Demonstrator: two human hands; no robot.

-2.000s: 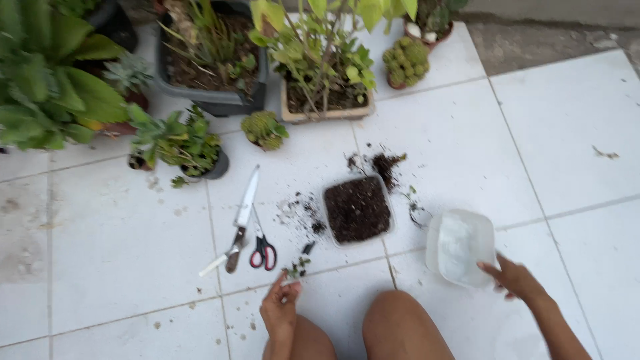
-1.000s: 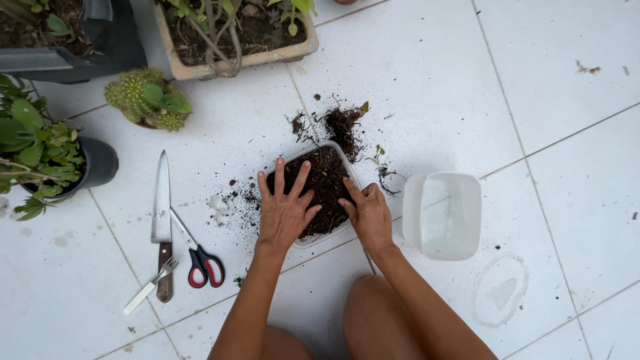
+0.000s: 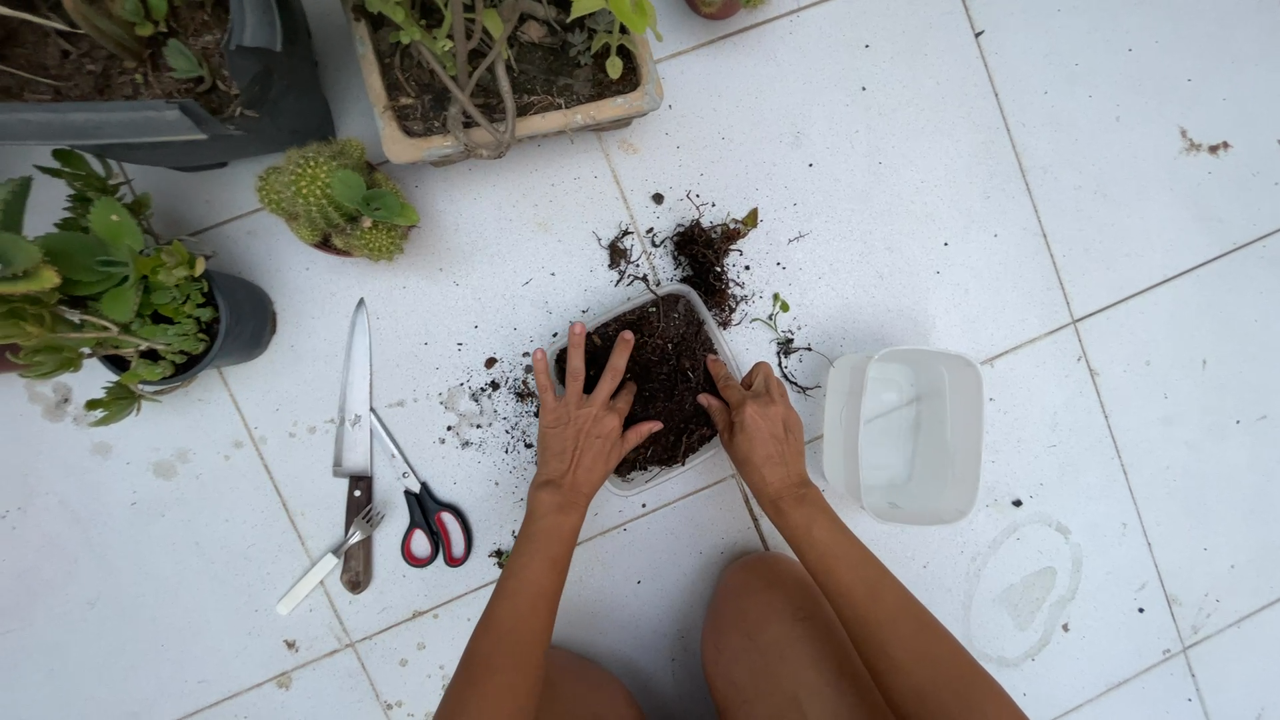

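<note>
A plastic container of dark soil (image 3: 665, 375) sits on the white tiles in front of my knees. Spread over its left side, with fingers apart, my left hand (image 3: 588, 425) rests on the soil and holds nothing visible. My right hand (image 3: 757, 425) is at the container's right edge, its index finger and thumb touching the soil and the other fingers curled; whether something small is between them cannot be seen. Beyond the container lies a clump of roots and soil (image 3: 708, 260). A small rooted seedling (image 3: 777, 325) lies to its right. Farther right stands a translucent plastic container (image 3: 920, 440).
To the left lie a kitchen knife (image 3: 355, 400), red-and-black scissors (image 3: 430, 515) and a fork (image 3: 320, 577) crossing the knife handle. A cactus (image 3: 335, 200), a black potted plant (image 3: 240, 320), a rectangular planter (image 3: 530, 125) and a large dark planter (image 3: 270, 90) stand beyond.
My right hand has left the translucent container and come to the soil. My left hand, earlier holding a small sprig near the scissors, has moved onto the soil. The view has moved closer.
</note>
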